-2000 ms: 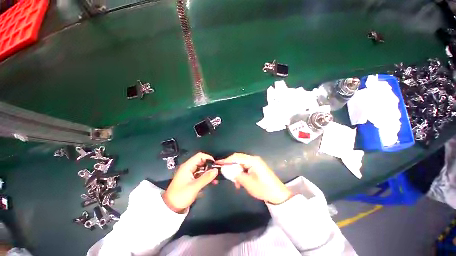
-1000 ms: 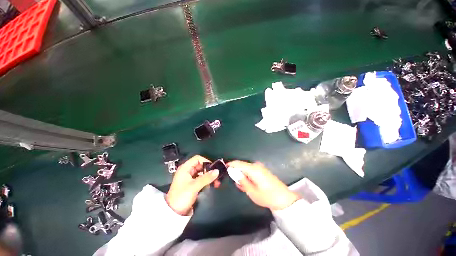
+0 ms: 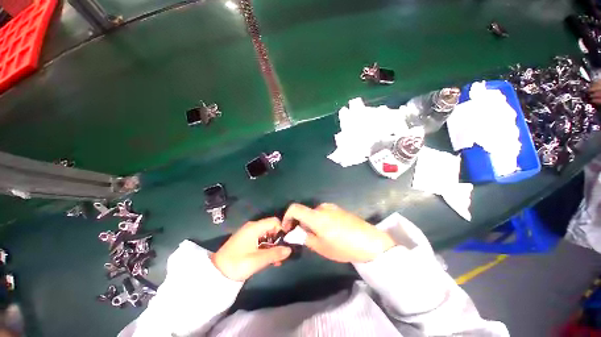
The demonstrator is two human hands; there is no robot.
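Note:
My left hand (image 3: pixel 248 250) is shut on a small black-and-silver keychain (image 3: pixel 271 239), mostly hidden by my fingers. My right hand (image 3: pixel 338 233) holds a small white wiping cloth (image 3: pixel 296 235) against the keychain. Both hands are close together over the bench, near its front edge. Two more keychains lie just beyond my hands: one with its black body up and its silver end toward me (image 3: pixel 215 201), and one tilted with its silver end to the upper right (image 3: pixel 259 166).
Loose keychains (image 3: pixel 129 251) lie at left under a grey metal post (image 3: pixel 59 176). A dispenser bottle (image 3: pixel 391 162), another behind it (image 3: pixel 436 107), and white wipes (image 3: pixel 364 128) stand at right. Beyond are a blue tray (image 3: pixel 528 155) and a dark heap (image 3: pixel 559 108). Keychains lie on the green belt (image 3: pixel 316 52).
Both hands have stayed together in front. The keychain has turned from its black face showing to mostly hidden, and the right hand with the cloth has moved over it. The view has shifted slightly.

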